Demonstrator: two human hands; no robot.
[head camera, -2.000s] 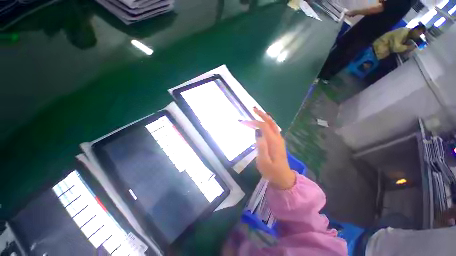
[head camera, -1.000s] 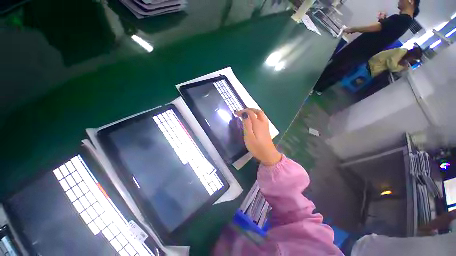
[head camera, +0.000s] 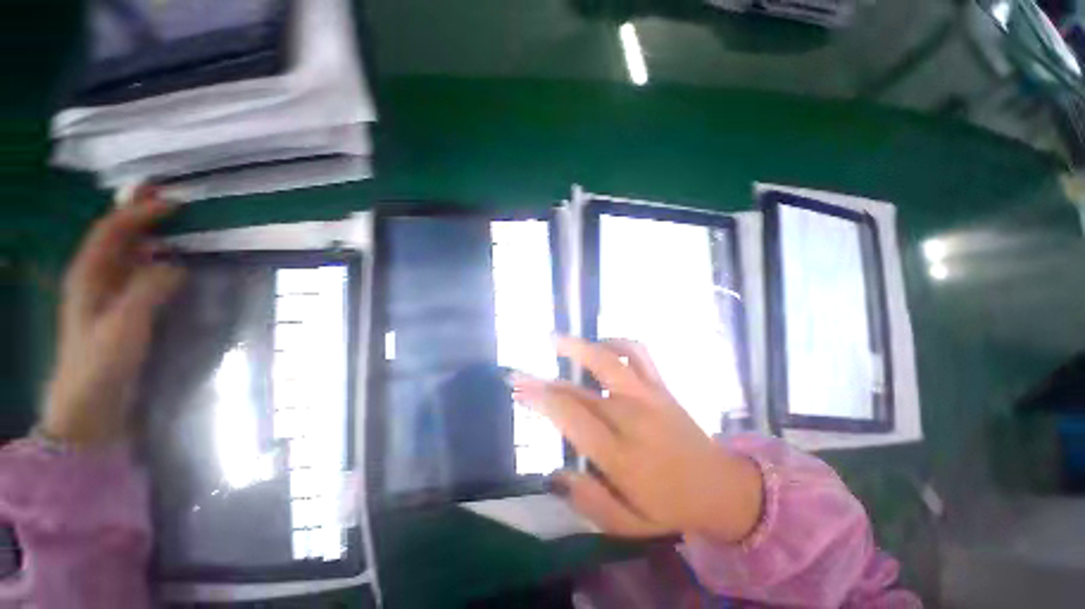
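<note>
Four tablets lie in a row on white foam sheets. The leftmost tablet (head camera: 250, 405) and the second tablet (head camera: 440, 345) show dark screens with a white gridded band at the right. The third tablet (head camera: 666, 286) and the rightmost tablet (head camera: 829, 315) glow white. My left hand (head camera: 107, 321) is at the left edge of the leftmost tablet, fingers near its upper corner; whether it grips it is unclear. My right hand (head camera: 648, 446) is spread over the second and third tablets, fingertips at the second one's white band, holding nothing visible.
A stack of tablets and white foam sheets (head camera: 250, 137) stands at the upper left on the green bench (head camera: 500, 131). Part of another stack (head camera: 791, 10) shows at the top edge. Bright reflections lie on the bench. The picture is blurred.
The view has swung left, bringing in my left hand and the near stack. My right hand has moved from the rightmost tablet to the second one. The two right tablets now glow white.
</note>
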